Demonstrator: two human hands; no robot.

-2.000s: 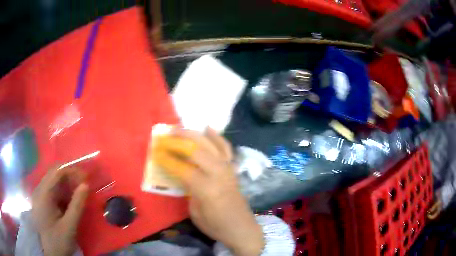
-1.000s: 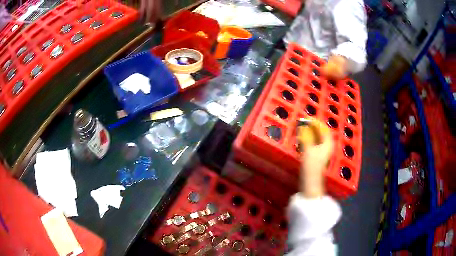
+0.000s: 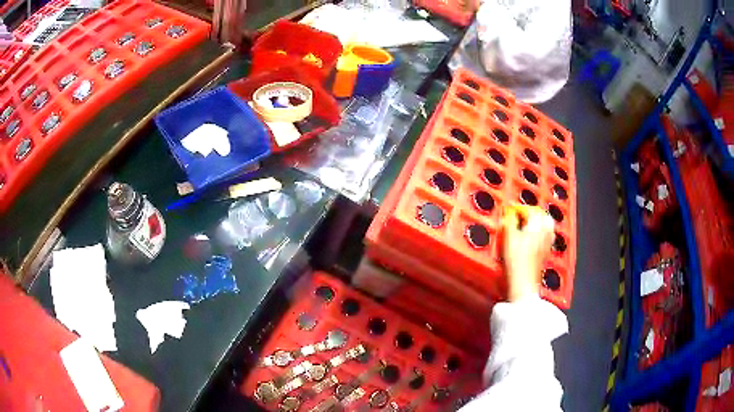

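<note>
My right hand (image 3: 527, 245), with yellow finger cots on its fingertips, reaches over the red watch tray (image 3: 459, 261) at the right. Its fingertips are closed together over a hole in the tray; whether they hold a watch head cannot be told. Dark round watch heads fill rows of holes; one at the near left corner (image 3: 430, 214) looks greyer. The cream card (image 3: 91, 374) lies on the red mat (image 3: 32, 330) at the lower left. My left hand is not in view.
A lower red tray (image 3: 354, 322) holds watches with metallic bands. The bench carries a glass bottle (image 3: 135, 227), white tissue (image 3: 80, 294), blue bits (image 3: 208, 278), a blue bin (image 3: 213, 165) and a tape roll (image 3: 282, 102). Another person's pale sleeve (image 3: 523, 40) is behind the tray. Shelving stands at right.
The view has turned from the mat to the trays. My right hand left the card on the mat, and has since moved slightly right and down over the tray. The other person's hand has left it.
</note>
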